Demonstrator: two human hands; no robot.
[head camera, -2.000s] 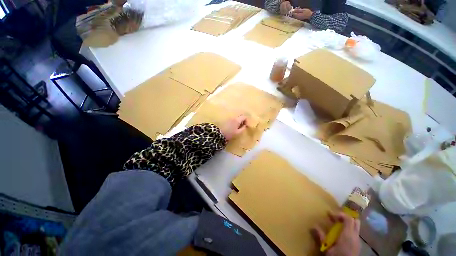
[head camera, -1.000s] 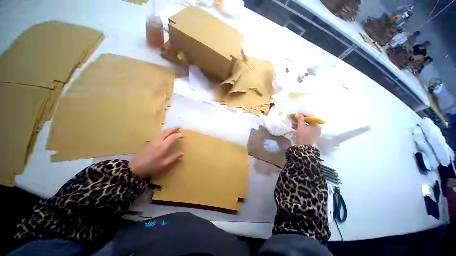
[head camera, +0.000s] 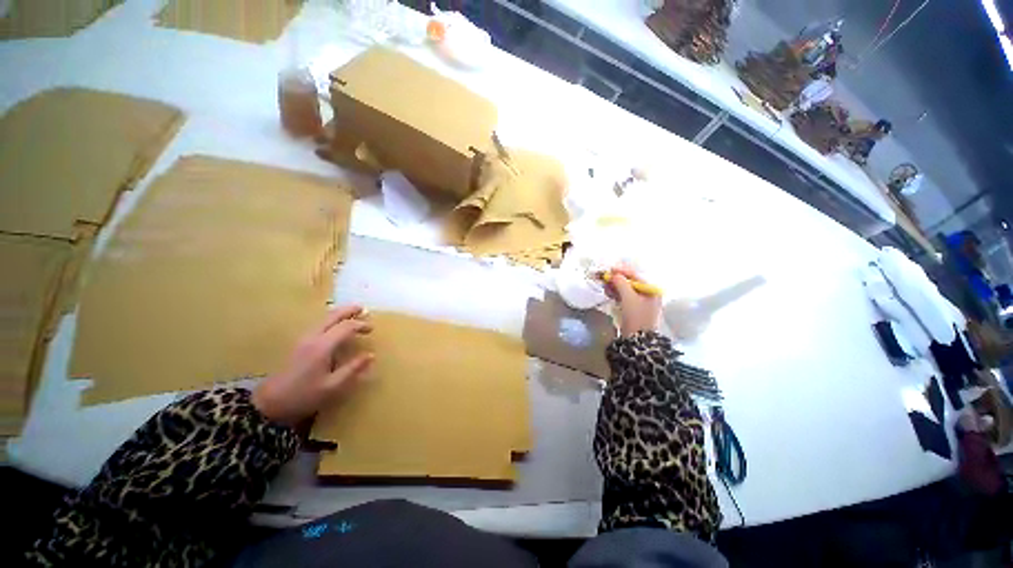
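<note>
A tan notched panel (head camera: 433, 399) lies flat on the pale grey work board (head camera: 561, 449) in front of my body. My left hand (head camera: 317, 368) rests on the panel's upper left edge, fingers slightly apart, holding nothing that I can see. My right hand (head camera: 633, 305) holds the glue brush by its yellow handle (head camera: 644, 287) at the white glue pot (head camera: 582, 280). The bristles are hard to make out against the bright pot. A small brown board (head camera: 550, 333) with a whitish smear lies between the panel and the pot.
Stacked tan panels (head camera: 211, 266) lie at left. A box-shaped tan block (head camera: 411, 111) stands behind, with a brownish bottle (head camera: 299, 102) at its left and curled offcuts (head camera: 522, 205) at its right. Dark pronged tools (head camera: 698, 382) and scissors (head camera: 728, 449) lie right of my right sleeve.
My left hand has come from the neighbouring panels onto the front panel. My right hand has carried the brush from beside that panel to the pot. The view has swung right.
</note>
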